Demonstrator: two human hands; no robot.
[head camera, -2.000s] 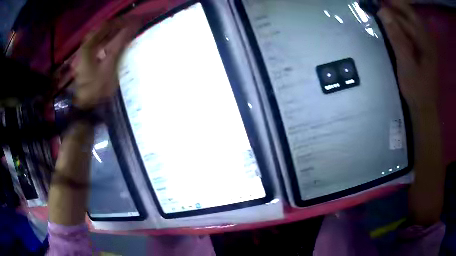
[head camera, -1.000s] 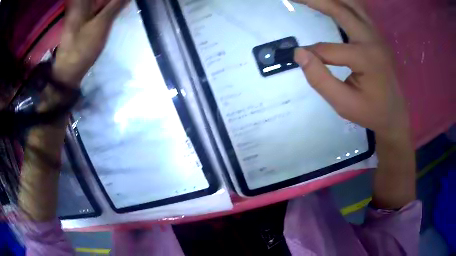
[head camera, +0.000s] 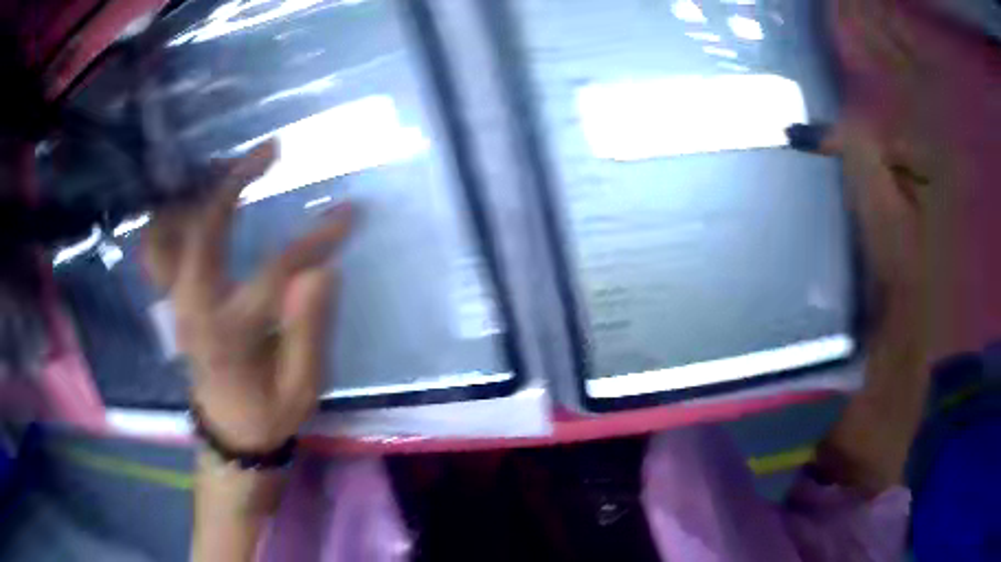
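The right tablet (head camera: 713, 242) lies on the bench, its screen lit pale with a bright white box near the top and a white band along the bottom. The middle tablet (head camera: 406, 274) lies beside it, also pale, with a similar bright box. My left hand (head camera: 247, 318) is blurred, fingers spread, over the left part of the middle tablet, holding nothing. My right hand (head camera: 878, 187) is blurred at the right tablet's right edge; a black finger cot (head camera: 807, 137) covers one fingertip. A darker tablet (head camera: 121, 340) lies at the left, partly hidden.
Pale protective sheets (head camera: 472, 415) show under the tablets. The pink-red bench edge (head camera: 659, 417) runs along the front. Grey floor with a yellow line (head camera: 782, 459) lies below. A blue bin or bag (head camera: 966, 472) stands at the lower right. A dark blurred shape crosses the upper left.
The small black box on the right screen has given way to a bright white one. My right hand has moved to that tablet's right edge. My left hand has moved lower in the view.
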